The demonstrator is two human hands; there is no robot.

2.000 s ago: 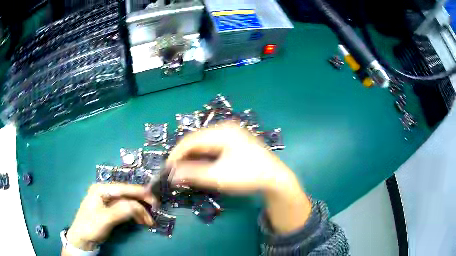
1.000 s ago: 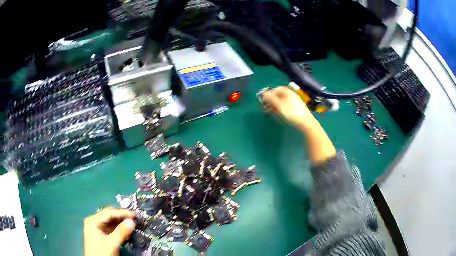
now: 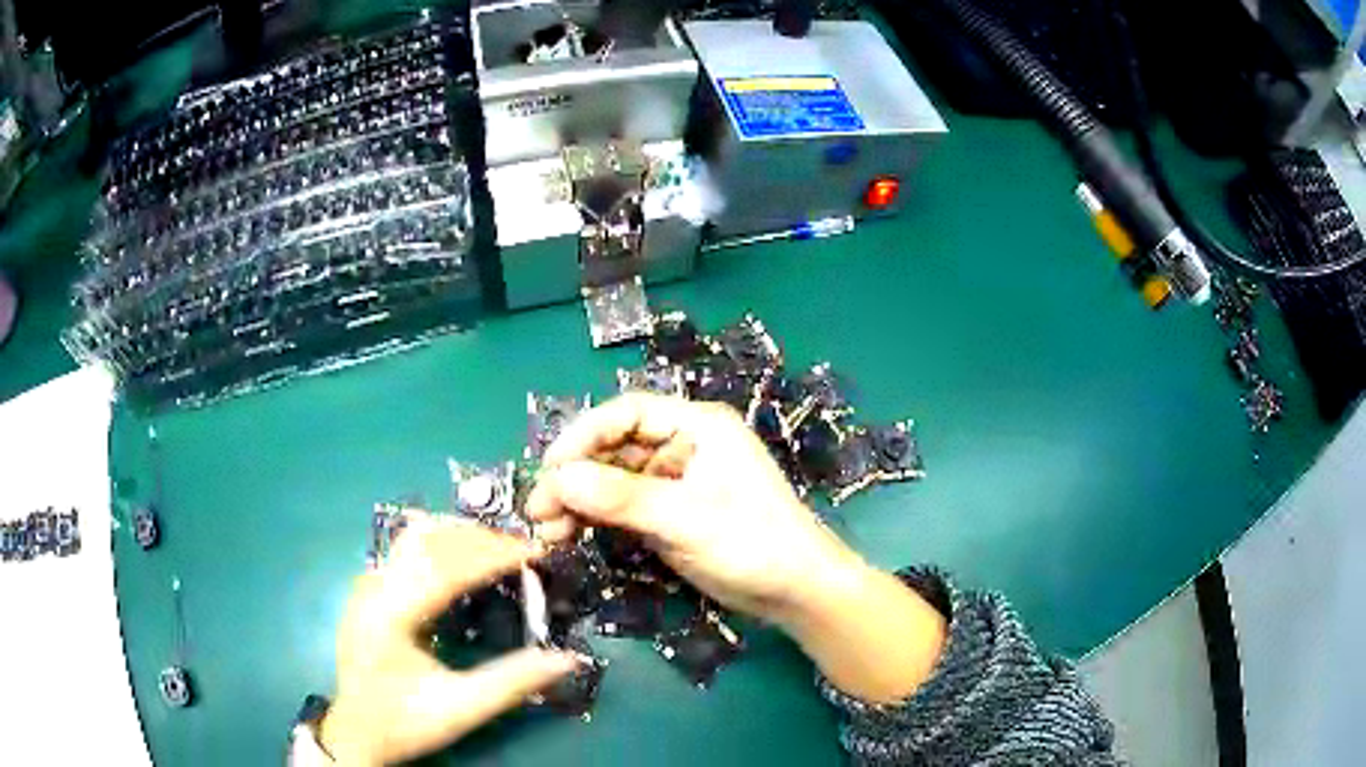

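Observation:
Dark square modules with round centres lie heaped mid-bench (image 3: pixel 700 647), partly covered by my hands. My left hand (image 3: pixel 427 637) is over the heap's left part, thumb and index finger spread; a pale strip shows between them, and I cannot tell if it is held. My right hand (image 3: pixel 697 510) is above the heap, fingertips pinched together close to my left index finger; anything between them is hidden. One module (image 3: pixel 617 312) leans at the front bracket of the metal benchtop unit (image 3: pixel 535 247).
Clear component trays (image 3: pixel 285 225) are stacked left. A grey box (image 3: pixel 809 135) with a lit red switch stands behind a blue-white pen (image 3: pixel 779 232). A silver-tipped tool (image 3: pixel 1184 267) and small parts (image 3: pixel 1255 397) are right. Small round-cornered parts (image 3: pixel 177 686) lie left.
My right hand has come back from the silver-tipped tool's area to the heap. My left hand's thumb and index finger have spread apart. The camera view has shifted.

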